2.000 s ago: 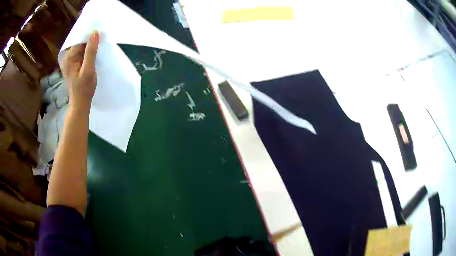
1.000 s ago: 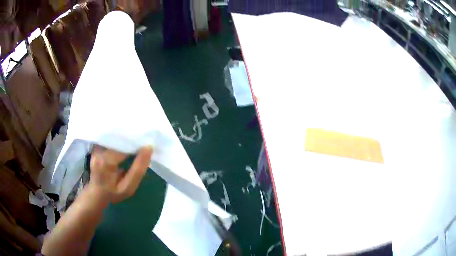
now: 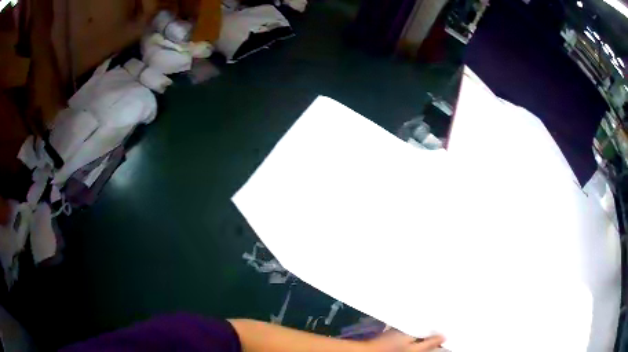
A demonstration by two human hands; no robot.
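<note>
A large white paper pattern (image 3: 330, 199) reaches out over the green floor, its pointed corner to the left. Its right part merges with the overexposed white table, so that boundary cannot be told. My left hand (image 3: 410, 342) is at the bottom edge, partly cut off, holding the paper's near edge with fingertips on top. The bare forearm and dark purple sleeve come in from the lower left. My right hand is out of the picture, and no shears are visible.
Dark cloth (image 3: 530, 69) lies at the table's far end. The table's red edge (image 3: 454, 110) shows beyond the paper. White scraps (image 3: 268, 265) lie on the floor below the pattern. Paper and cloth pieces (image 3: 103, 124) are heaped along the left, by brown sheets.
The view has turned left. The paper has swung from upright on the left to spread flatter towards the table. My left hand has moved to the bottom edge. The shears blade has left view.
</note>
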